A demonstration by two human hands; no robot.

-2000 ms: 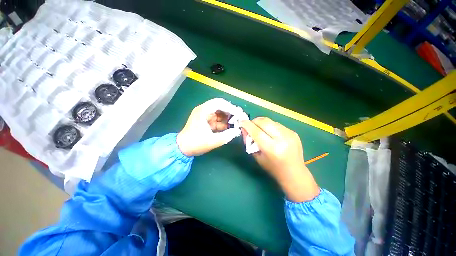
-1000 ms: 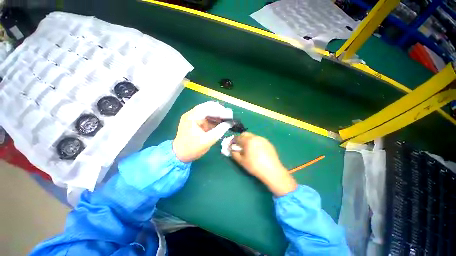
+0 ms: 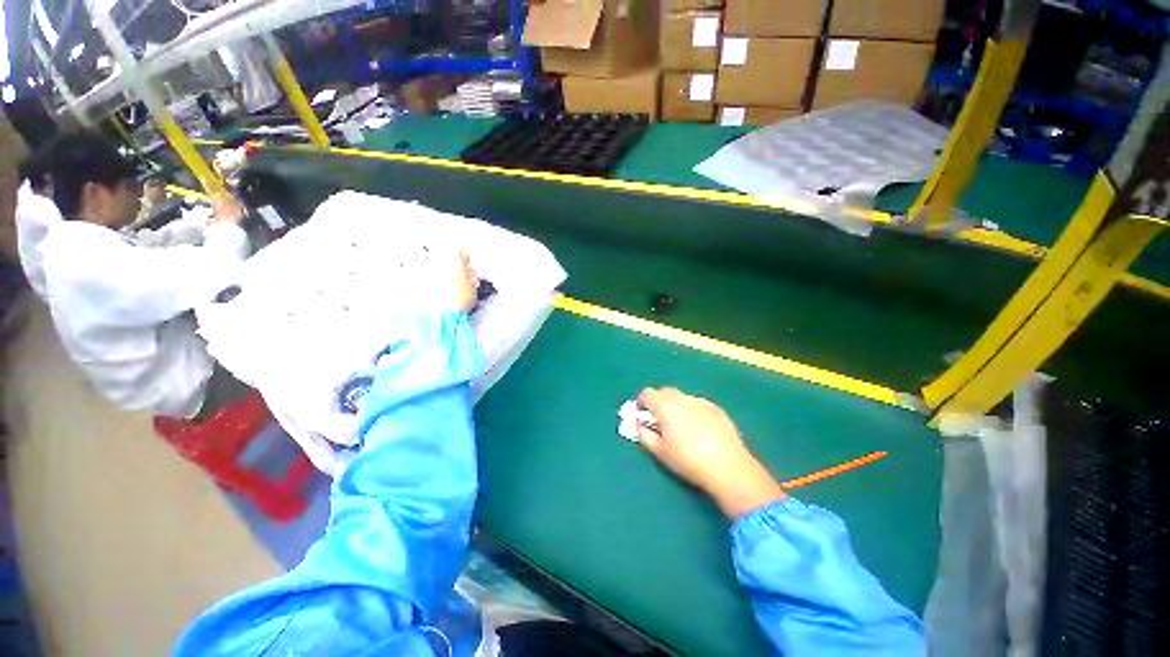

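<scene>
The white tray liner (image 3: 321,257) lies at the left, with one black round part (image 3: 356,393) showing beside my sleeve. My left hand (image 3: 465,285) is over the liner's right side, with a dark part just right of its fingers; whether it still holds that part cannot be told. My right hand (image 3: 699,443) rests over the green mat (image 3: 577,513) and pinches a crumpled white wiping cloth (image 3: 630,420). An orange-red stick (image 3: 837,470) lies on the mat right of my right hand.
A small black part (image 3: 662,303) lies on the dark green belt. Yellow posts (image 3: 1026,308) stand at the right, beside plastic film (image 3: 994,513) and black trays (image 3: 1110,513). A person in white (image 3: 122,302) works at the left by a red stool (image 3: 237,449). Cardboard boxes (image 3: 770,58) are beyond.
The view has tilted up. My left hand has moved from the mat to the liner, away from my right hand. My right hand still holds the cloth.
</scene>
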